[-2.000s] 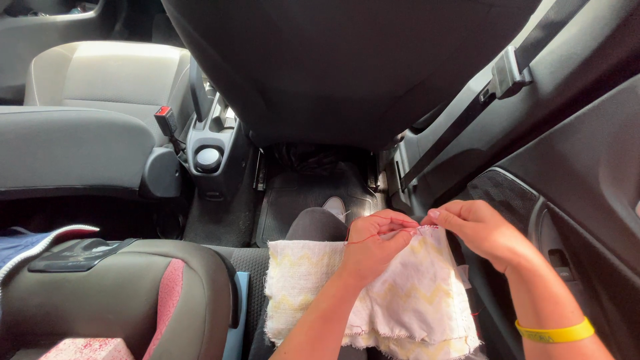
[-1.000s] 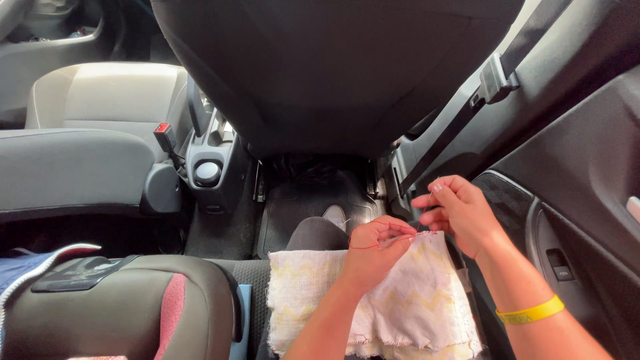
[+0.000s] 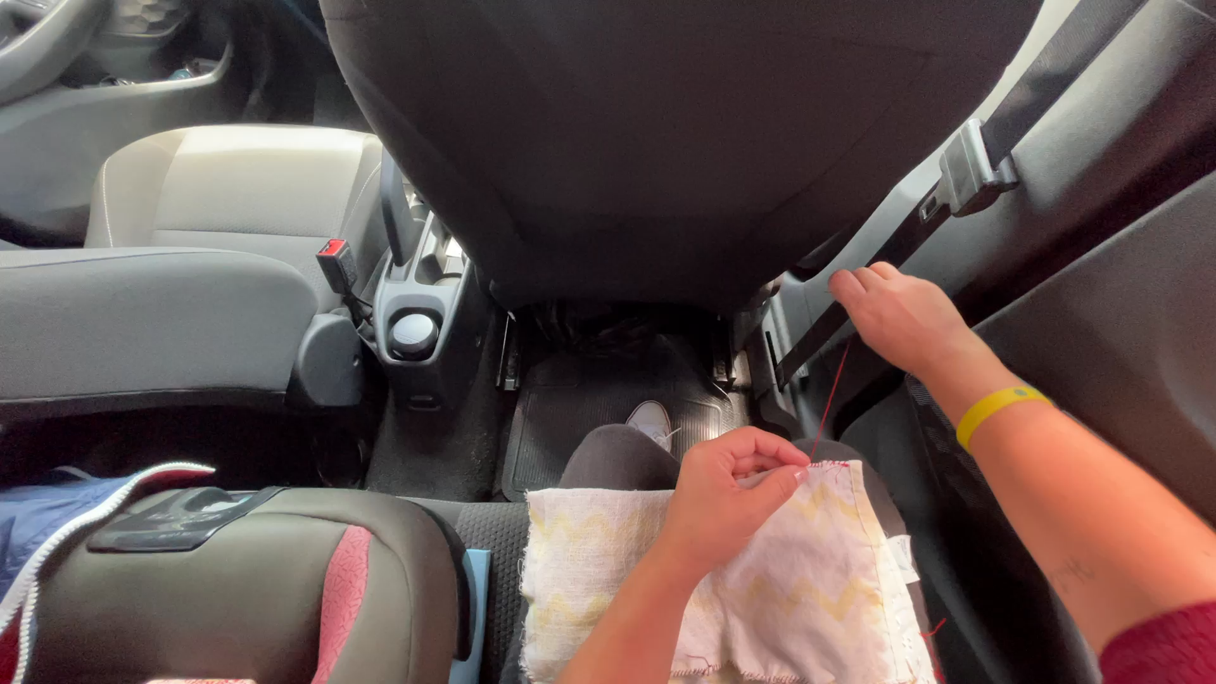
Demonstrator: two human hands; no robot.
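Observation:
A white cloth with yellow zigzags (image 3: pixel 807 589) lies over my lap, with red stitches along part of its top edge. My left hand (image 3: pixel 736 494) pinches that edge between thumb and fingers beside the stitches. A red thread (image 3: pixel 833 399) runs taut from the edge up to my right hand (image 3: pixel 888 309), which is raised to the upper right with its fingers closed together. The thread's end is hidden in those fingers, and I cannot see a needle. A yellow wristband (image 3: pixel 1002 413) is around my right wrist.
A dark front seat back (image 3: pixel 655 152) stands ahead of me, and a seat belt (image 3: pixel 912 237) hangs near my right hand. The car door (image 3: pixel 1121 361) is at the right. A child's car seat (image 3: pixel 247 589) is at the left, with a blue garment (image 3: pixel 57 522) by it.
My right hand has gone from the cloth's edge up and away, and the red thread now stretches between it and the cloth. My left hand stays at the edge.

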